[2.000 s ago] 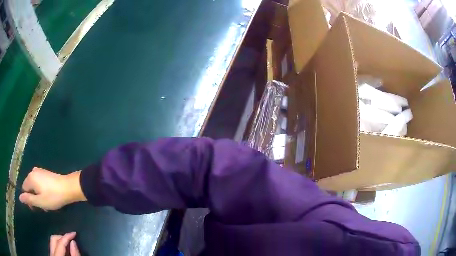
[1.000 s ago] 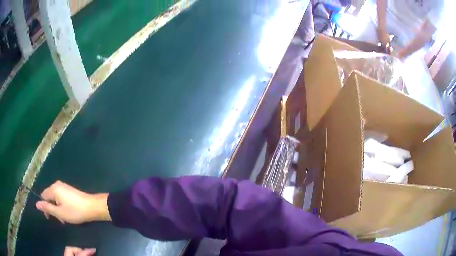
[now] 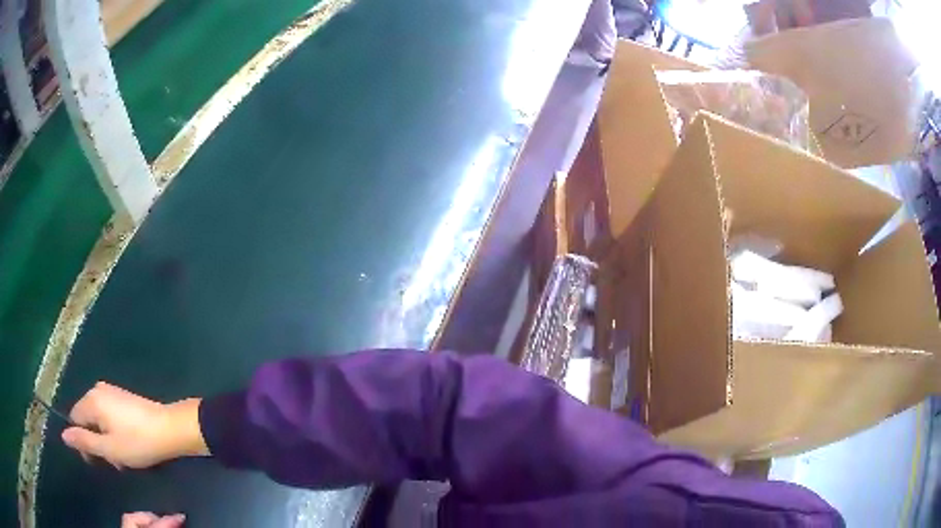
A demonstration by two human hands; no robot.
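My right hand (image 3: pixel 119 425), in a purple sleeve, is at the lower left over the dark green bench (image 3: pixel 279 227). Its fingers are closed on a thin dark pointed tool (image 3: pixel 52 410), perhaps tweezers, whose tip points left over the pale rail. My left hand (image 3: pixel 153 520) is cut off by the bottom edge just below it. Only some fingertips show, and whether it holds anything cannot be told.
A pale worn rail (image 3: pixel 93 270) with a white post (image 3: pixel 98 113) borders a brighter green belt (image 3: pixel 36 268). At the right stands an open carton (image 3: pixel 686 299) with white pieces (image 3: pixel 774 294). Another carton (image 3: pixel 851 88) is at the upper right.
Against two seconds ago, the dark tool now shows at my right hand and the view has shifted. A carton now stands at the upper right, where another person's hands were one second ago.
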